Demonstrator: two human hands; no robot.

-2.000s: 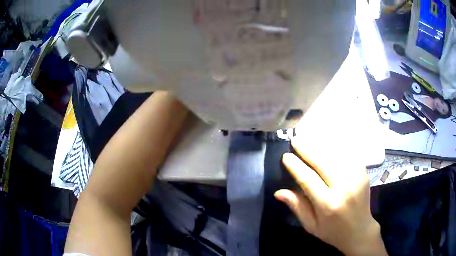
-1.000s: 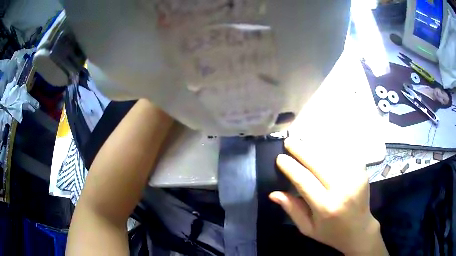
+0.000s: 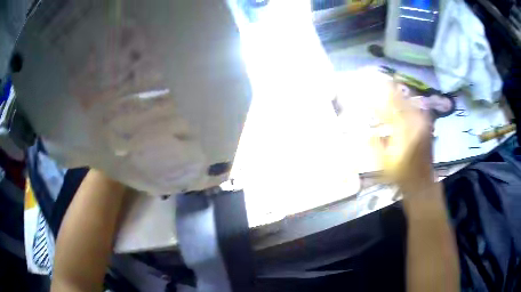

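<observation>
The grey band and the black fabric beside it run from under the white sewing machine head down over the table's front edge. My left forearm reaches behind the machine head; my left hand is hidden by it. My right hand is blurred and glaring, over the printed picture at the right, near the yellow-green snips. Whether it holds anything cannot be seen.
The control panel stands at the upper right, with a crumpled white cloth beside it. The machine bed glares under the lamp. Dark fabric hangs at the lower right.
My right hand has left the black fabric and moved right and up to the picture. The view has turned right, so the machine head appears further left. The left forearm stays behind the head.
</observation>
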